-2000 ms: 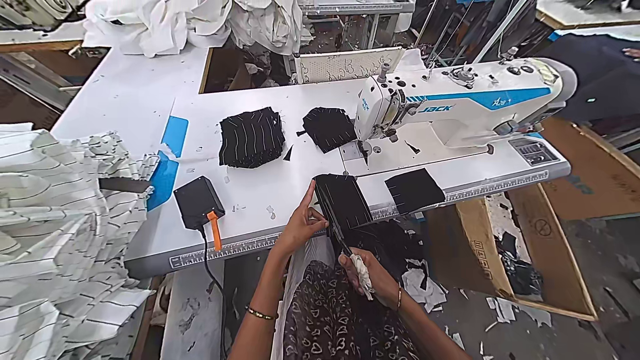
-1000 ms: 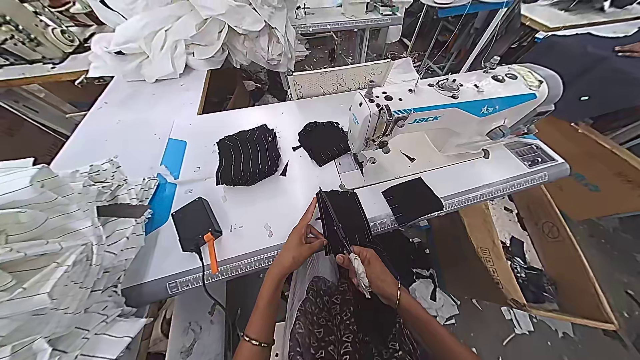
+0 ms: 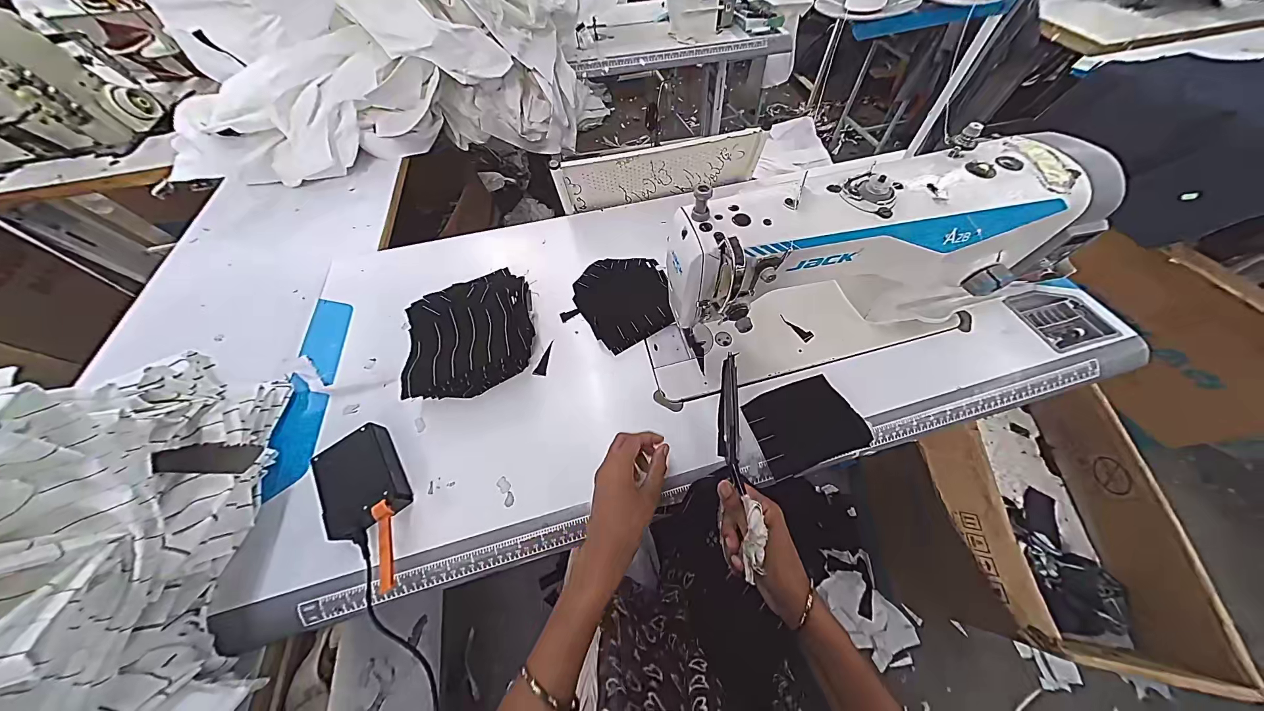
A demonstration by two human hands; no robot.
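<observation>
My right hand (image 3: 765, 543) grips scissors (image 3: 731, 425) with pale cloth wrapped about the handles. Their blades point away from me over the table edge, beside a black fabric piece (image 3: 808, 425). My left hand (image 3: 629, 474) is at the front edge, left of the blades, its fingers bent; whether something small is between them is unclear. A stack of black pieces with pale lines (image 3: 469, 336) lies on the left, and another black stack (image 3: 622, 304) touches the sewing machine's needle area. The white sewing machine (image 3: 869, 247) stands behind the scissors. Dark fabric (image 3: 706, 533) hangs below the edge.
A black box with an orange tab (image 3: 363, 481) and a cable sits at the table's front left. Striped white fabric (image 3: 118, 523) is heaped at far left, white cloth (image 3: 375, 79) behind. A cardboard box (image 3: 1165, 523) with scraps stands on the floor at right.
The black piece that was under my left hand at the edge no longer lies there. My left hand has drawn its pointing finger in, and the scissors have moved right, towards the other black piece.
</observation>
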